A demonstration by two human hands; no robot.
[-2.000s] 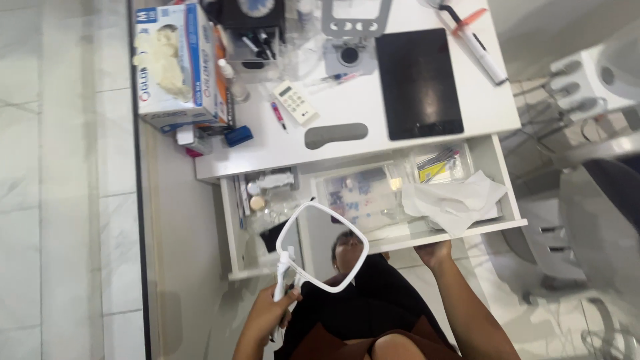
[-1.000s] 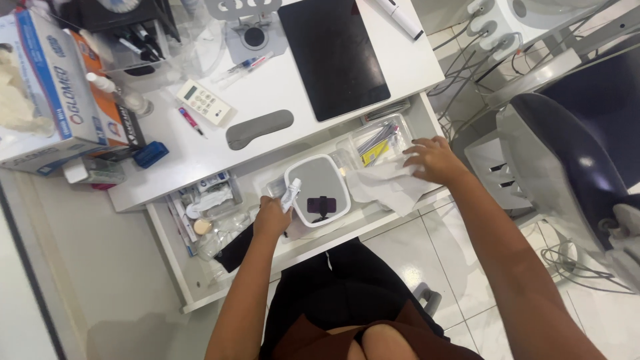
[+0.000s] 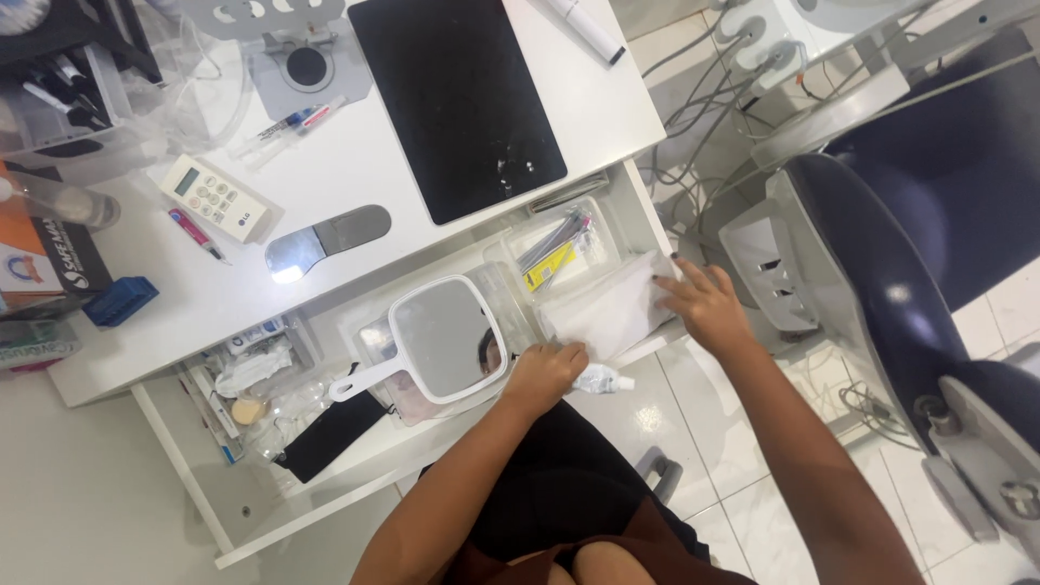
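My left hand [image 3: 543,375] is closed around a small white tube [image 3: 603,379], whose capped end sticks out to the right over the drawer's front edge. My right hand [image 3: 708,307] has its fingertips on the right end of a white tissue or cloth [image 3: 611,307] in the open drawer [image 3: 357,496]; whether it pinches it cannot be told. A white-framed hand mirror [image 3: 448,340] lies face up in the middle of the drawer, its handle toward the left. Behind the tissue, a clear plastic container [image 3: 605,236] holds a yellow packet [image 3: 549,266] and thin sticks.
On the white desk lie a black tablet [image 3: 459,106], a remote control [image 3: 214,197], a pink pen [image 3: 195,234] and a grey handle-like piece [image 3: 329,242]. A black pouch [image 3: 335,435] is in the drawer's left part. A dark blue dental chair [image 3: 877,268] stands at right.
The mirror, held up in my left hand earlier, now lies in the drawer. My left hand has moved right, beside the tissue, and holds the tube. The view has shifted.
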